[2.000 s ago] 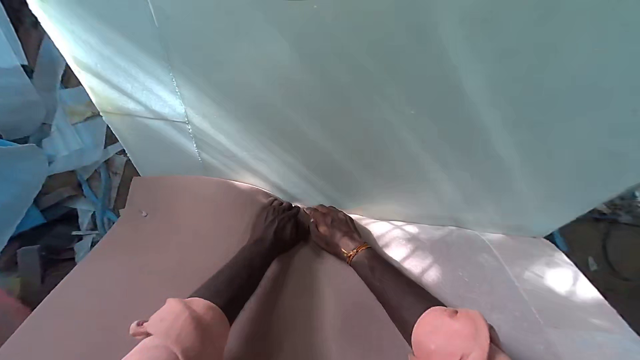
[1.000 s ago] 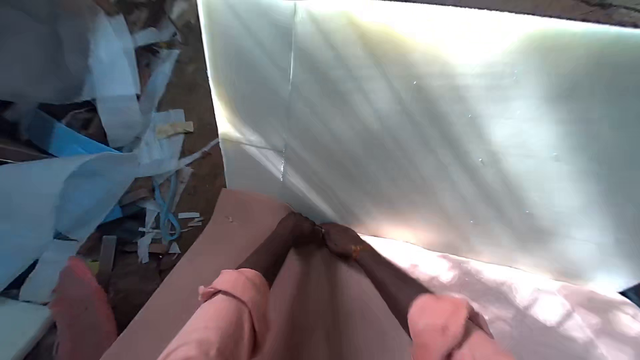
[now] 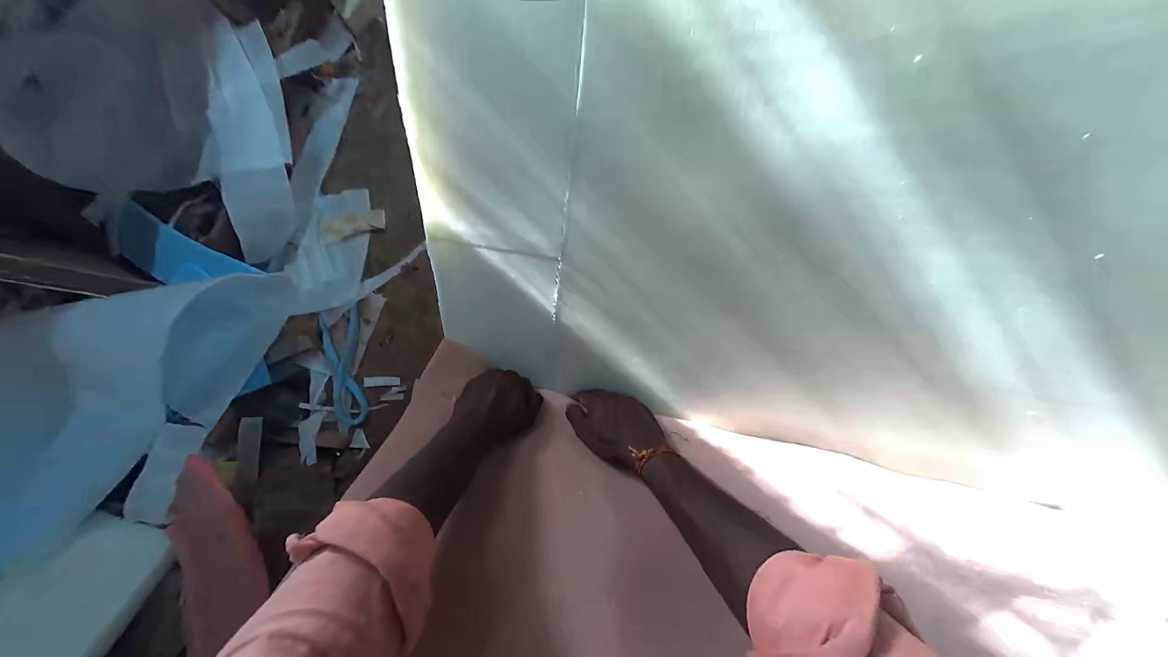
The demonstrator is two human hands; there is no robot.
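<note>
A pinkish-brown sheet [image 3: 566,547] spreads under my forearms, its far edge lying against a large pale foam-like panel [image 3: 730,274]. Near the sheet's far left corner, my left hand [image 3: 500,404] is closed on its edge, knuckles up. My right hand [image 3: 619,427], with an orange thread bracelet at the wrist, rests on the same edge a little to the right, thumb toward the left hand. A short gap separates the two hands. The fingertips of both hands are largely hidden, so the right hand's grip cannot be made out.
Pale strips and scraps [image 3: 260,182] lie heaped on the dark ground at left, with a blue loop [image 3: 345,379] among them. A white slab [image 3: 87,584] is at lower left, beside a pink piece [image 3: 214,547]. Bright sunlight falls across the right side.
My left hand has moved left along the sheet's edge toward its corner. The hands, close together before, are now apart. The view has shifted left since the earliest frame.
</note>
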